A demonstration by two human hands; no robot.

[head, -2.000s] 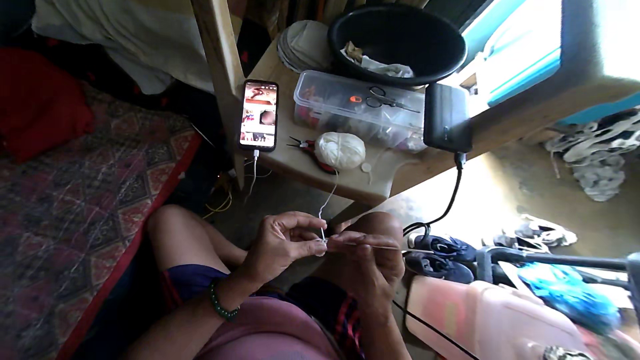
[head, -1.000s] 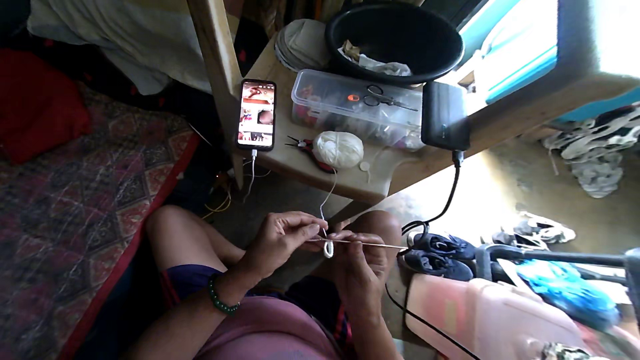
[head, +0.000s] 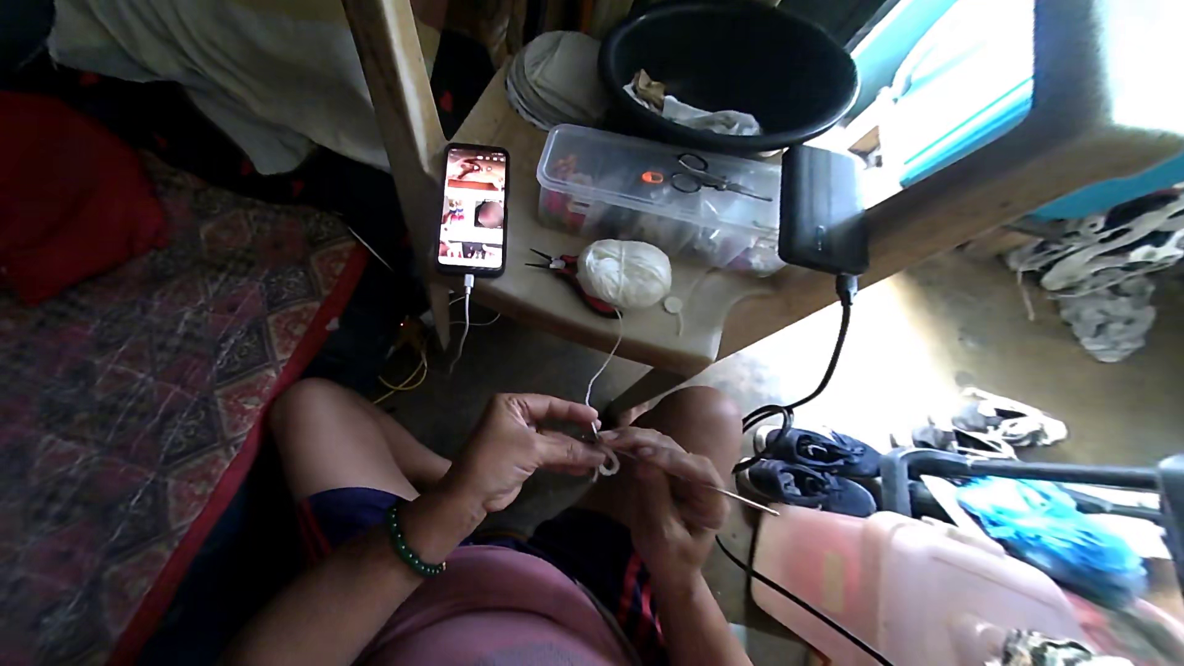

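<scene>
My left hand (head: 529, 446), with a green bead bracelet at the wrist, pinches a small looped piece of white yarn (head: 608, 462) between thumb and fingertips. Against it, my right hand (head: 668, 481) grips a thin crochet hook (head: 745, 502), whose far end sticks out to the right. A white strand runs from the piece up to a ball of white yarn (head: 624, 274) on the plastic chair seat. Red-handled pliers (head: 592, 294) lie partly under the ball. The hook's working tip is hard to make out among the fingers.
On the chair seat (head: 527, 301) are a lit smartphone (head: 473, 209), a clear plastic box (head: 610, 208) with scissors (head: 708, 178) on its lid, a black power bank (head: 821, 209) and a black basin (head: 731, 74). Dark shoes (head: 814, 472) and a pink plastic container (head: 906, 583) stand at the right.
My hands have shifted slightly at the yarn, staying close together. The small white loop, hanging below the fingers one second ago, now shows between the fingertips.
</scene>
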